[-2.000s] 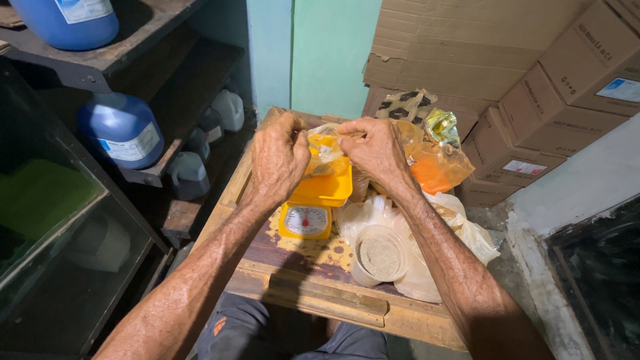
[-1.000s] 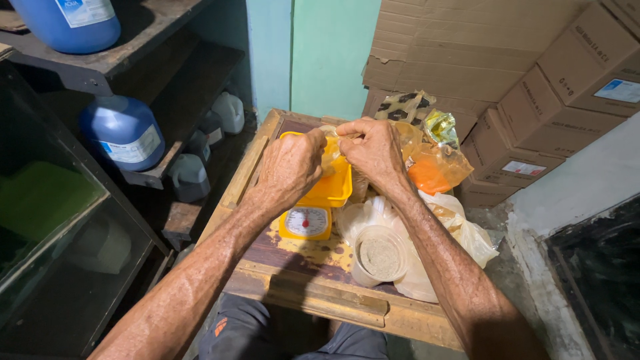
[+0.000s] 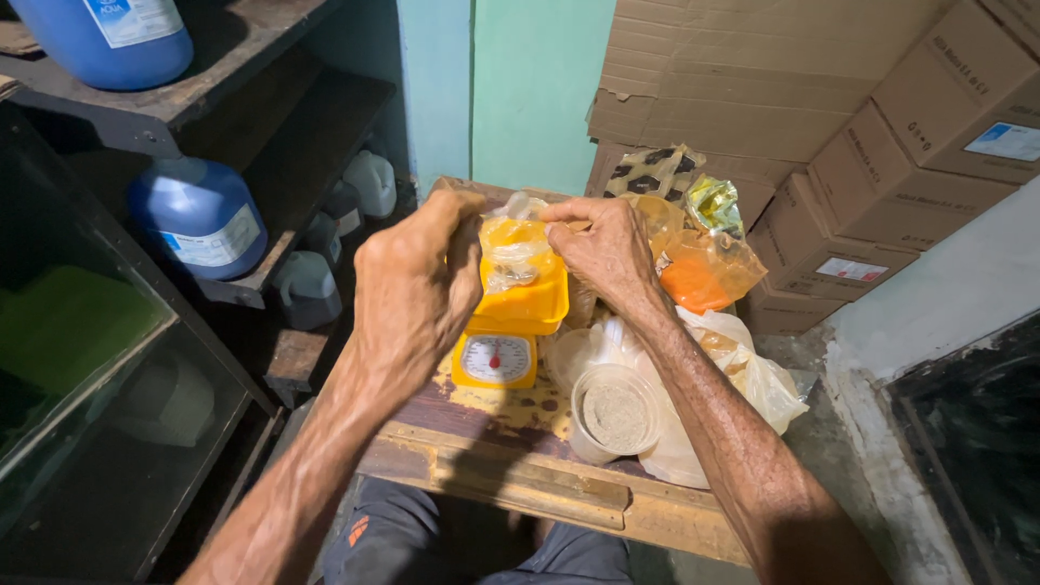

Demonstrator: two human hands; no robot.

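My left hand (image 3: pixel 422 280) and my right hand (image 3: pixel 603 248) hold a clear plastic bag (image 3: pixel 516 252) between them by its upper part. Something small and greyish shows in the bag's lower end. Behind and beneath it is the yellow tray (image 3: pixel 528 305) of a kitchen scale (image 3: pixel 494 360), whose round dial with a red pointer faces me. The left fingertips are partly hidden behind the hand. Below my right wrist stands a clear plastic tub (image 3: pixel 615 413) of grey-beige powder, beside a whitish plastic bag (image 3: pixel 670 443).
Behind my right hand lie a bag with orange contents (image 3: pixel 703 272), a gold-green foil packet (image 3: pixel 715 205) and a patterned bag (image 3: pixel 654 172). Cardboard boxes (image 3: pixel 902 183) are stacked at the right. Blue jugs (image 3: pixel 199 215) stand on dark shelves (image 3: pixel 325 138) at the left.
The clear bag hangs more plainly in view between my hands, which have moved slightly apart since one second ago. The scale and tub have stayed in place.
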